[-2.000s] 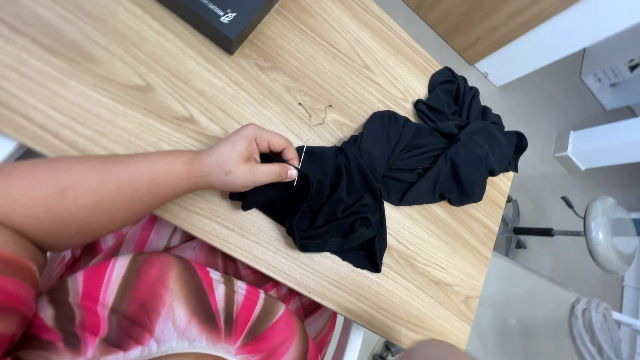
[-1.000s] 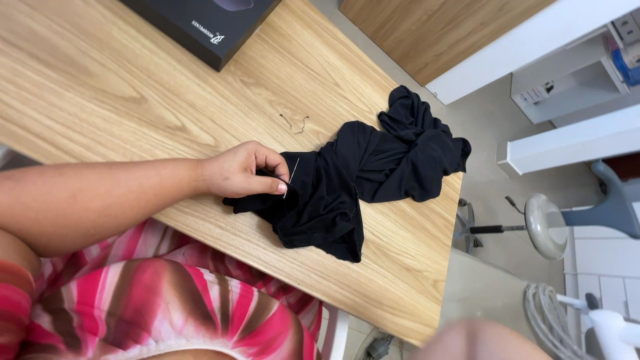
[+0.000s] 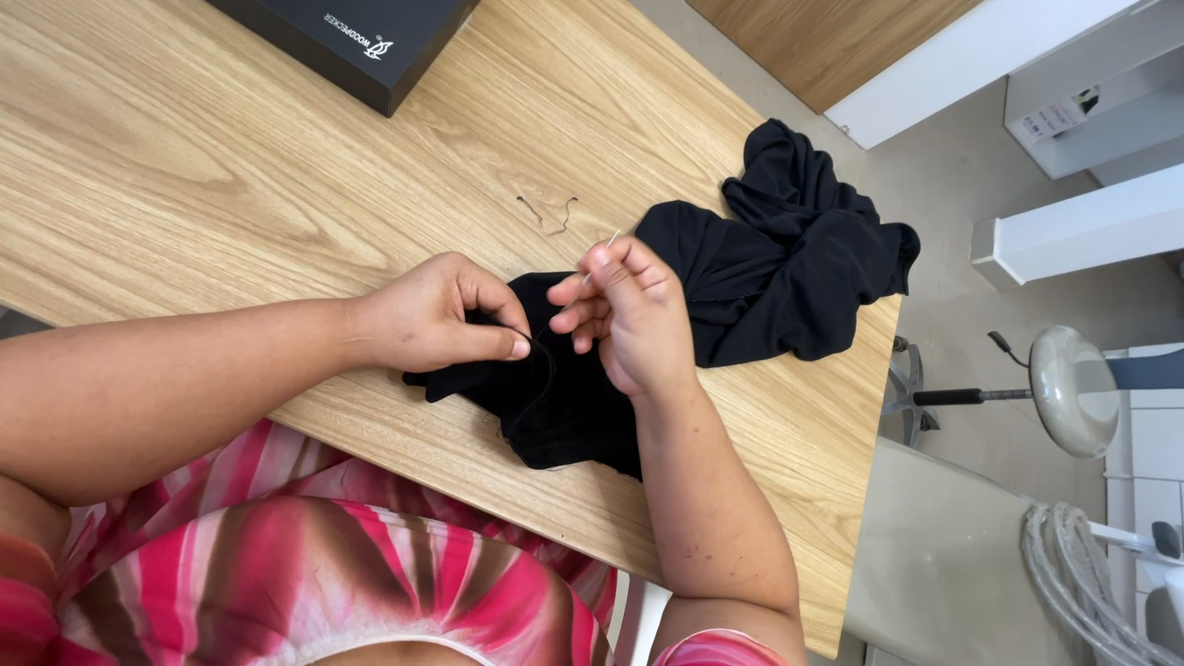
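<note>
A crumpled black cloth garment (image 3: 777, 277) lies across the wooden table, its near end below both hands. My left hand (image 3: 449, 314) pinches the edge of that fabric between thumb and forefinger. Just to the right, my right hand (image 3: 629, 305) is raised over the cloth and holds a thin sewing needle (image 3: 599, 255) between thumb and forefinger, its other fingers loosely curled. Dark thread (image 3: 548, 365) loops over the fabric beneath the hands. Short loose bits of dark thread (image 3: 564, 215) rest on the wood beyond them.
A black Woodpecker box (image 3: 370, 42) sits at the table's (image 3: 185, 157) far left. Beyond the right edge are a round grey stool seat (image 3: 1073, 390), a white beam (image 3: 1082, 231) and coiled clear tubing (image 3: 1073, 583). A white chair part (image 3: 638, 615) stands below the near edge.
My right hand has come in over the cloth and now holds the needle, which was at my left hand earlier. My left hand still pinches the fabric.
</note>
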